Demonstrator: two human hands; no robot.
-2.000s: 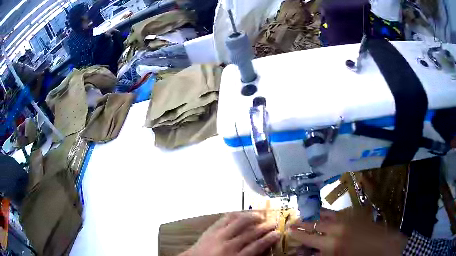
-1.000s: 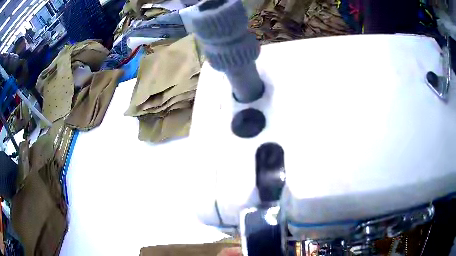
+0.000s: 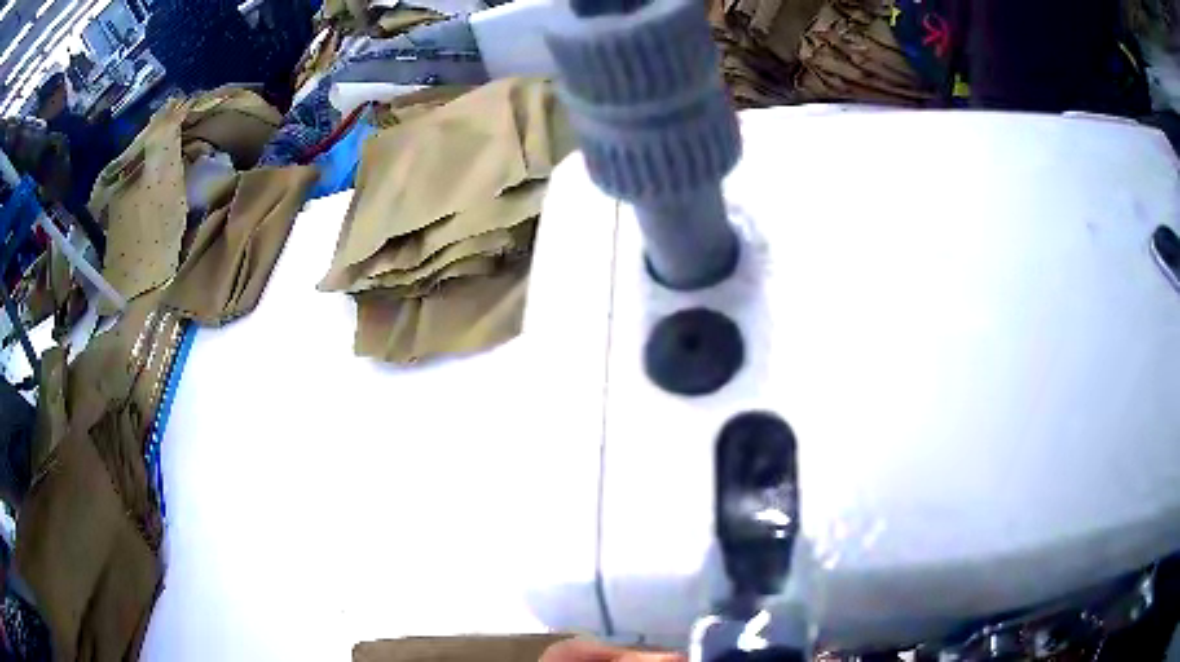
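Observation:
The white sewing machine head [image 3: 958, 362] fills the right half of the view. Its ridged grey knob [image 3: 654, 110] stands on a post at the top. A chrome loop with a dark slot [image 3: 757, 517] is at the front of the head. A brown garment panel [image 3: 447, 649] shows only as a strip at the bottom edge. A small part of a hand [image 3: 608, 653], probably my left hand, lies at the panel's right end, cut off by the frame edge. Its fingers cannot be made out. My right hand is not in view. The needle area is hidden.
A stack of khaki cut panels [image 3: 447, 220] lies on the white table [image 3: 375, 504] behind the work, against the machine head. Brown pieces [image 3: 91, 517] hang at the left table edge, some with dotted holes. More brown cloth [image 3: 828, 52] is heaped behind the machine. A person in dark clothing is at upper left.
The view has come closer over the machine head, which now hides the needle area. The right hand has gone out of view and the left hand is mostly cut off. The panel shows only as a strip.

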